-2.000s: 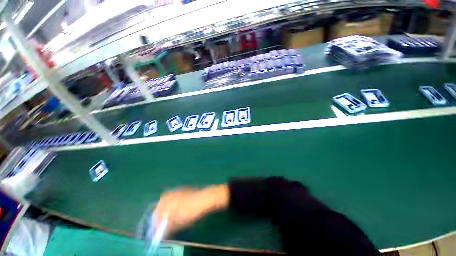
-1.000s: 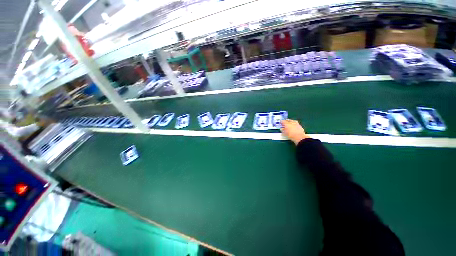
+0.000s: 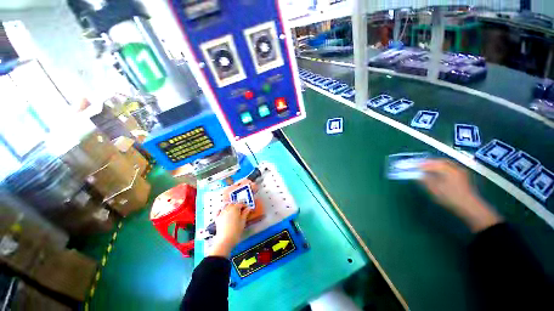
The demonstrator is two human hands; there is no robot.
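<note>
A small panel (image 3: 242,197) with a dark-blue square outline lies at the orange-copper nest (image 3: 256,211) on the silver-white plate (image 3: 280,195) full of holes. My left hand (image 3: 231,220) has its fingers at this panel's near edge; whether it grips the panel is hard to tell. My right hand (image 3: 446,182) is over the green belt, slightly blurred, and holds another pale panel (image 3: 403,166) by its right end. The press head (image 3: 185,146) stands behind the nest.
The control box (image 3: 252,73) rises above the press. The conveyor belt (image 3: 340,161) at the right carries one loose panel (image 3: 335,126) and a row of panels beyond the white strip (image 3: 419,138). A red stool (image 3: 176,212) and cartons (image 3: 112,170) are at the left.
The view has swung left to the press. My right hand has left the row and moved nearer over the belt, with a panel in it. My left hand has come into view at the nest.
</note>
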